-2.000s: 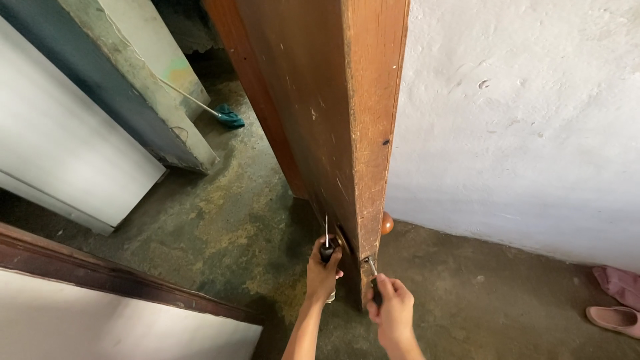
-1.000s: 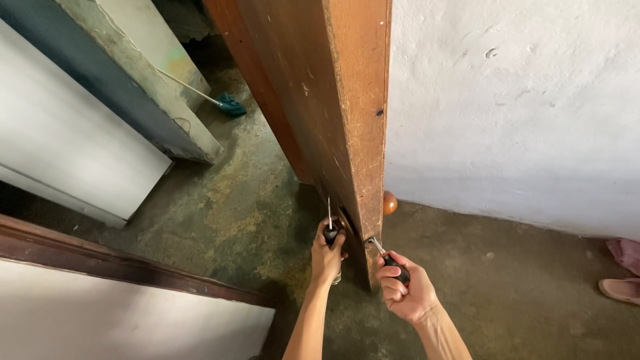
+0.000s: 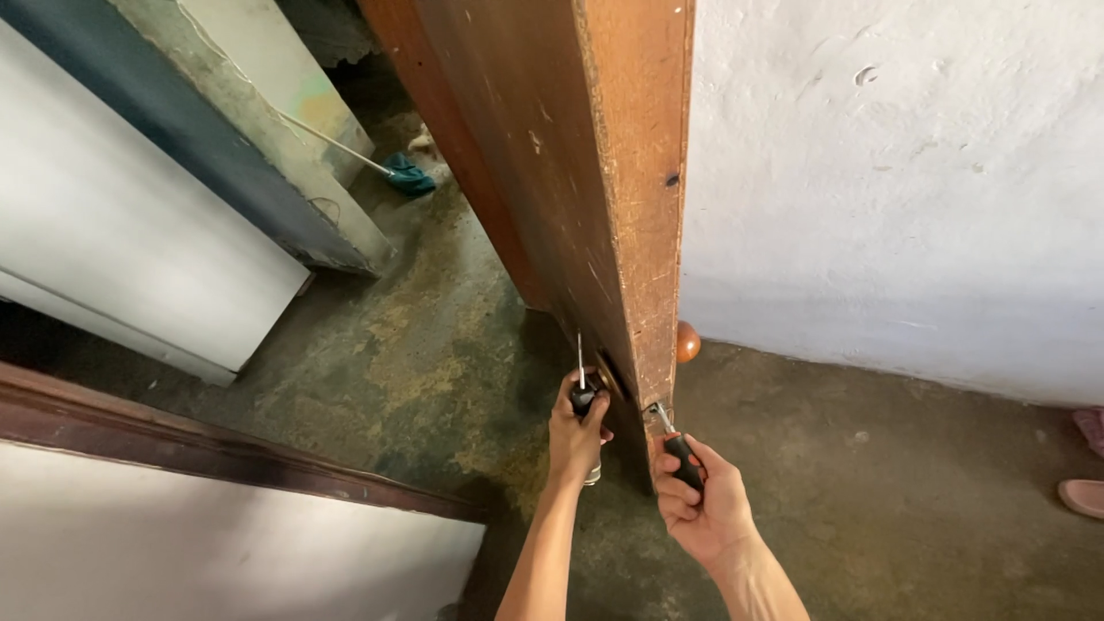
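A brown wooden door [image 3: 642,216] stands edge-on before me. My right hand [image 3: 705,509] grips a black-handled screwdriver [image 3: 686,461], its metal shaft reaching the latch hole in the door's edge. On the door's left face, my left hand [image 3: 576,431] is closed around a second dark-handled screwdriver [image 3: 582,397], whose thin shaft points up. Beside those fingers a round metal rosette [image 3: 607,373] shows on the door face. A metallic part, perhaps a knob, shows below the left hand, mostly covered. A round brown wooden knob [image 3: 687,341] sticks out past the door's right side.
White wall [image 3: 897,198] rises on the right above a concrete floor [image 3: 845,448]. A pink slipper [image 3: 1082,498] lies at the far right. Behind the door, a mop with a teal head [image 3: 409,175] leans by a wall corner. A white panel with dark wooden trim [image 3: 233,448] is at lower left.
My right hand has turned its grip on the screwdriver, its fingers now more wrapped around the handle than two seconds ago. The left hand keeps hold of its screwdriver by the door face.
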